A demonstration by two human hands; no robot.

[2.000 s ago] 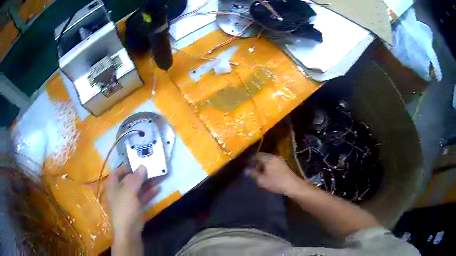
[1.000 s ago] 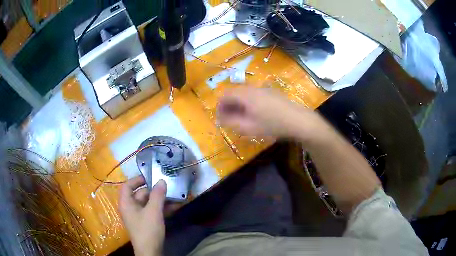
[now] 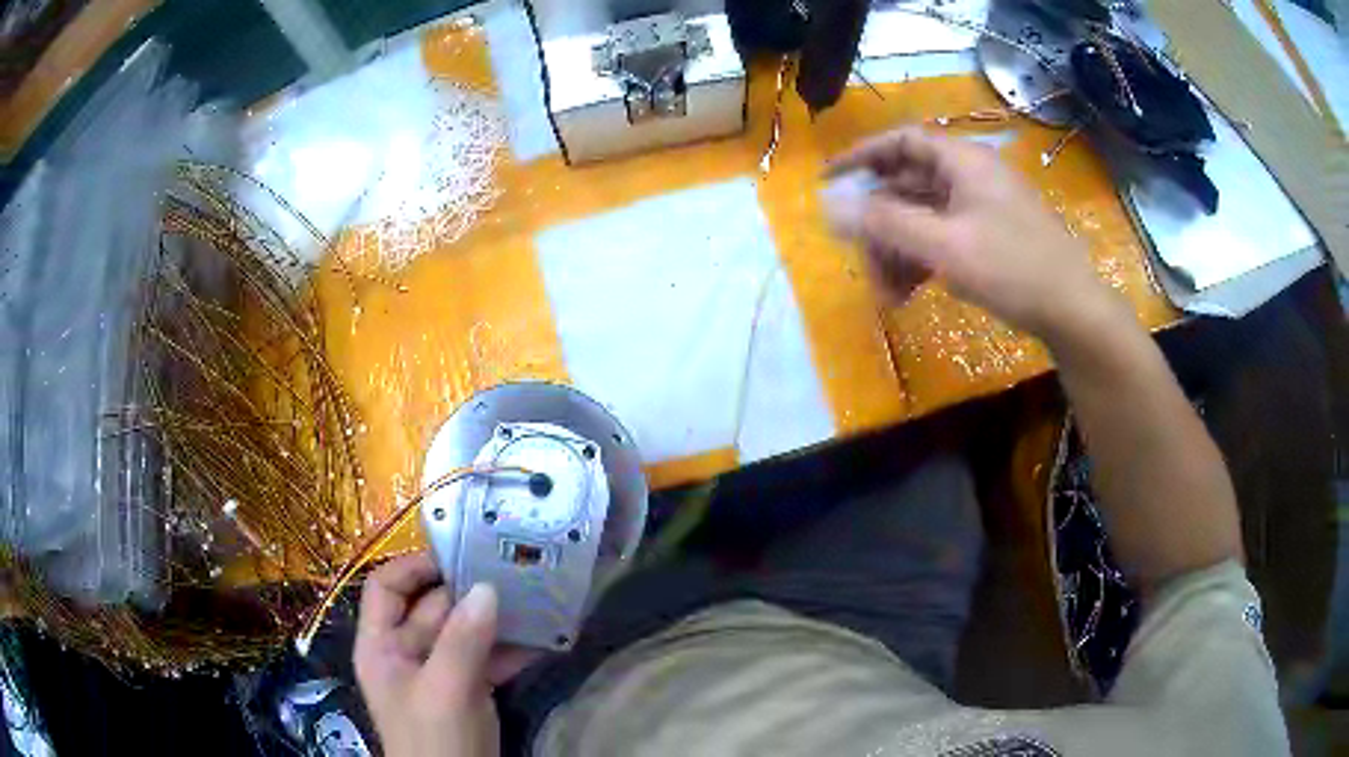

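Note:
A pale tapered housing (image 3: 530,592) sits on a round grey metal disc (image 3: 623,462). It has screw holes and a small dark rectangular opening, and red, yellow and dark leads run from it to the left, ending in a small white plug (image 3: 303,645). My left hand (image 3: 437,651) grips the unit at its lower left, at the bench's front edge. My right hand (image 3: 969,229) is raised over the right part of the bench and pinches a small white piece (image 3: 849,201), blurred.
A loose harness bundle (image 3: 274,399) and clear trays (image 3: 89,340) lie left. A silver-white feeder box (image 3: 651,96) stands behind a white sheet (image 3: 673,303). A black screwdriver (image 3: 830,52) hangs beside it. Grey and black units (image 3: 1132,96) lie back right.
The view has swung left. The unit is off the white sheet, held at the bench edge, with its rectangular opening showing. My right hand now holds a small white piece.

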